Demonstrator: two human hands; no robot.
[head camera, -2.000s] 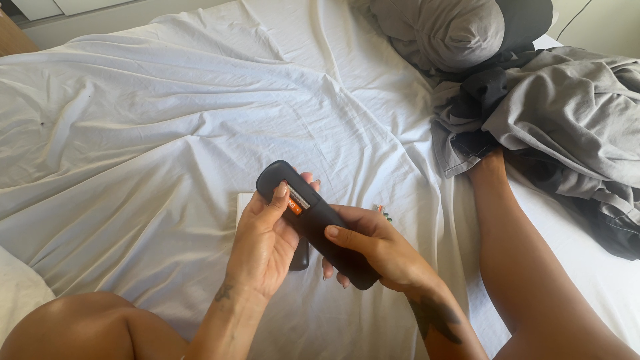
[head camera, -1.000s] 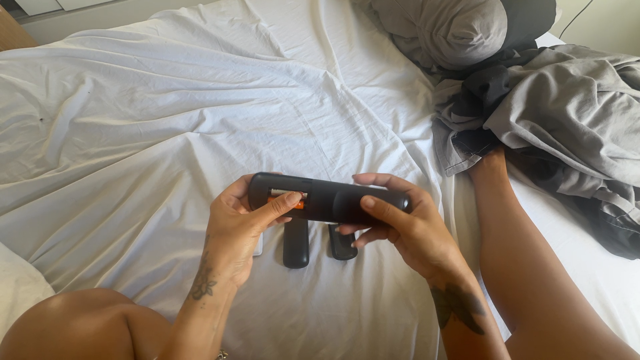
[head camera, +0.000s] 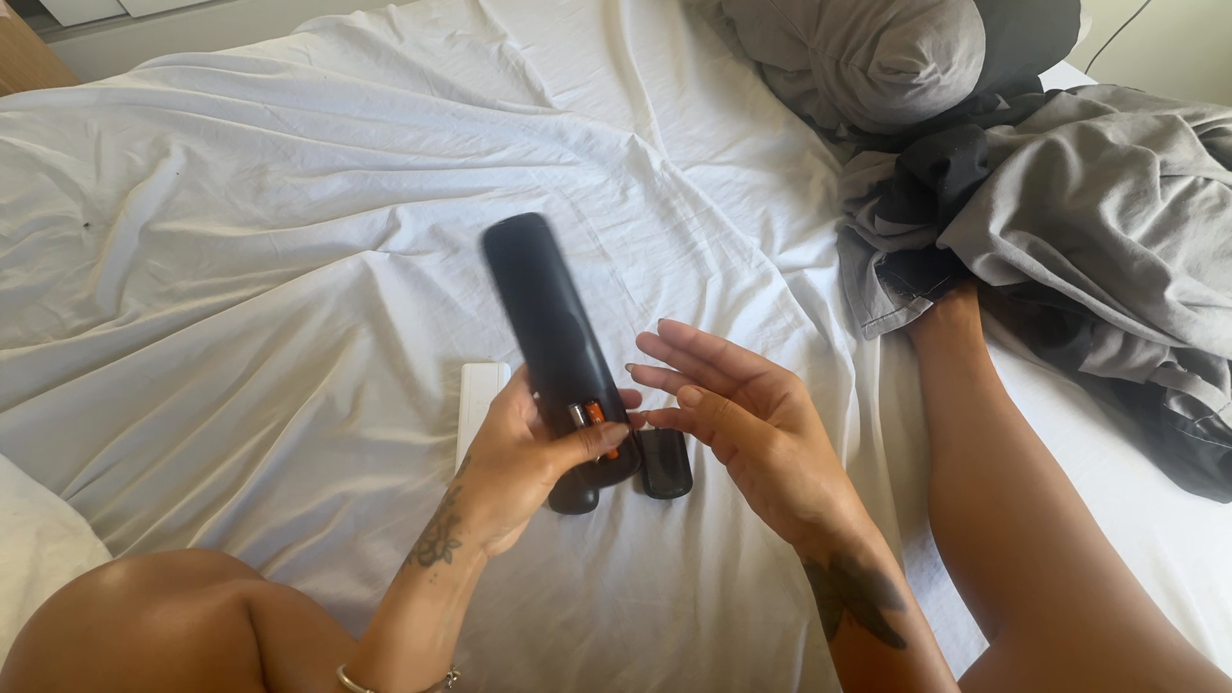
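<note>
A black remote control (head camera: 553, 318) is held in my left hand (head camera: 520, 457), its back facing up and its far end slightly blurred. Two batteries (head camera: 595, 414), one with an orange casing, show in the uncovered compartment near my left thumb. Just right of the remote, my right hand (head camera: 751, 423) is off it, fingers apart and holding nothing. Beneath the hands, on the sheet, lie a white remote-like object (head camera: 481, 395), a dark rounded object (head camera: 575, 496) partly hidden by the held remote, and another black one (head camera: 666, 467).
A wrinkled white sheet (head camera: 318, 318) covers the bed. Grey and black bedding (head camera: 1088, 202) is bunched at the right, with a rounded grey bundle (head camera: 885, 58) behind it. My bent legs flank the hands, the foot of the right one under the bedding.
The remote was in both hands; my right hand has let go of it and opened. My left hand has turned the remote from lying crosswise to pointing away from me.
</note>
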